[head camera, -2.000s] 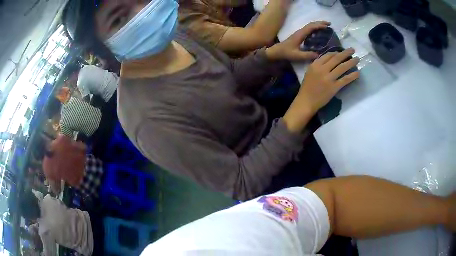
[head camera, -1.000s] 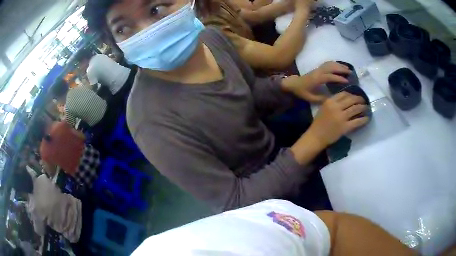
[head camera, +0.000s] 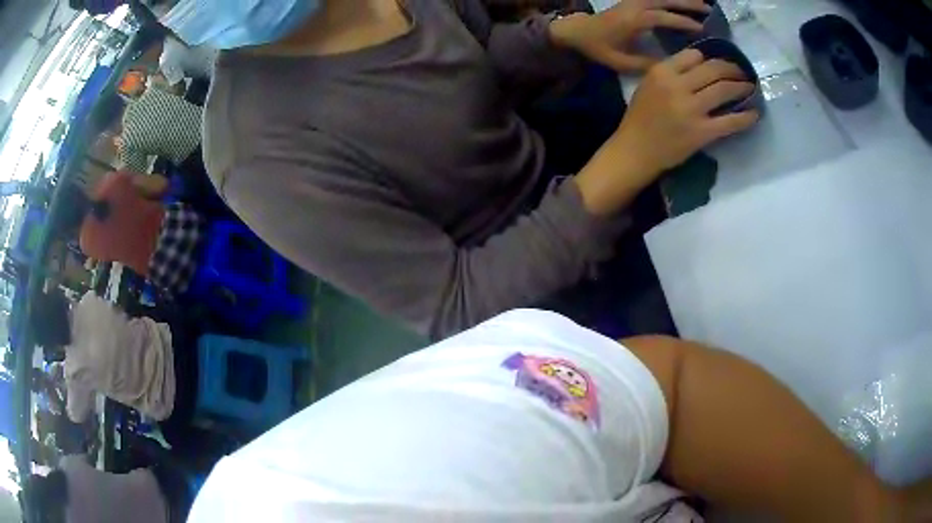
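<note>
My bare left forearm comes out of a white sleeve with a cartoon print and runs to the lower right corner, where the picture cuts it off near the wrist. My left hand is beyond the edge. My right hand is not in view. Nearest in front is the white sheeting (head camera: 787, 266) on the bench. A dark open housing (head camera: 839, 61) stands on it at the upper right, and another dark housing (head camera: 919, 97) is cut by the right edge.
A masked neighbour in a brown top sits beside me, both hands on dark housings (head camera: 728, 77). A dark green scrap (head camera: 691, 184) lies at the bench edge. Shiny clear tape (head camera: 869, 414) is at the right. Blue stools (head camera: 250, 378) and other people are at the left.
The view has shifted down, so the neighbour, bench and housings sit higher in the picture. The blue-grey box at the back has left the view. More of my forearm shows than one second ago.
</note>
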